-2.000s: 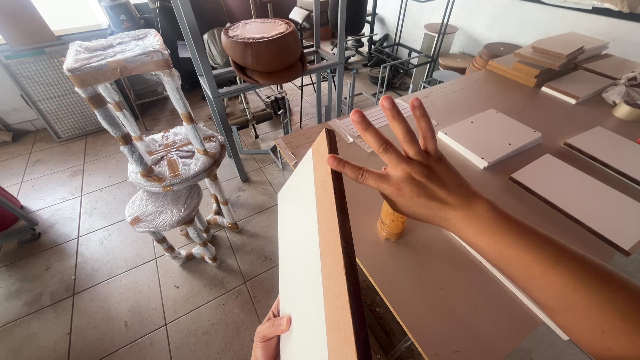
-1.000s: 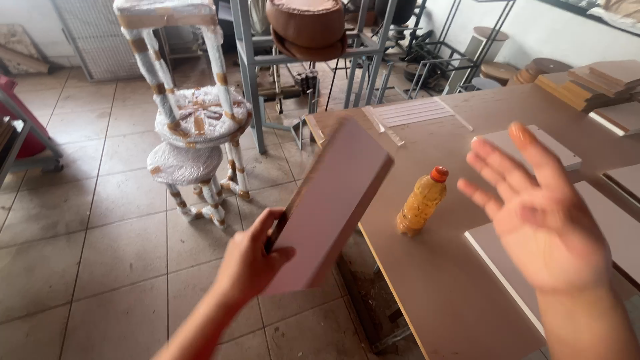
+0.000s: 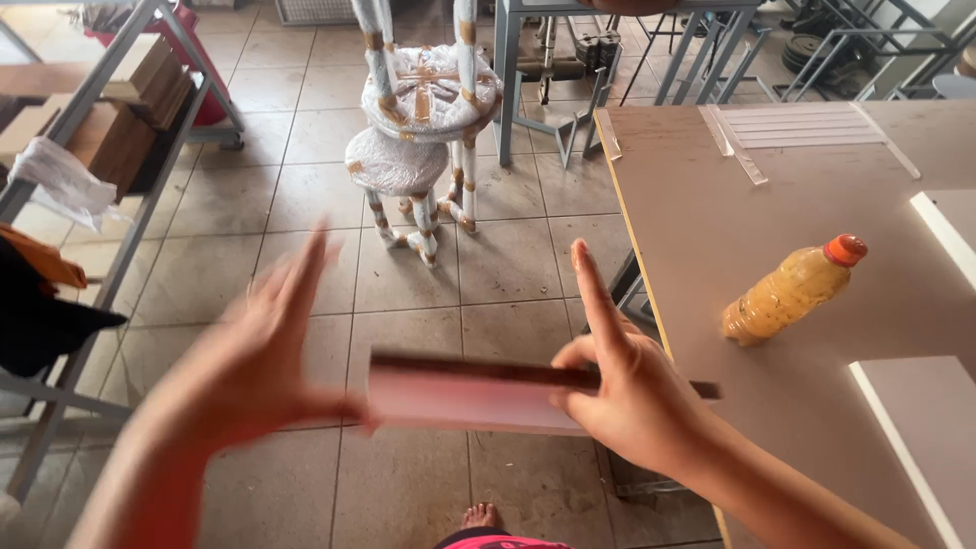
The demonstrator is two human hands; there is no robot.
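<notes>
A flat rectangular panel [image 3: 473, 393], pinkish white with a dark edge, is held level in front of me and is blurred by motion. My right hand [image 3: 621, 366] pinches its right part between thumb and bent fingers, the index finger pointing up. My left hand [image 3: 267, 358] is spread at the panel's left end, its thumb close to the corner; whether it touches cannot be told. To the right, a plastic bottle [image 3: 789, 293] with orange liquid and a red-orange cap stands on the table [image 3: 724, 229].
Stools in bubble wrap [image 3: 400, 160] stand on the tiled floor ahead. At the left is a metal rack [image 3: 145, 164] with stacked boards. White-edged panels [image 3: 926, 427] and thin strips [image 3: 801, 126] lie on the table. My bare foot [image 3: 480, 516] shows below.
The panel has gone from upright in my left hand to level in my right. My left hand has let go its grip and spread. The view has swung down and left.
</notes>
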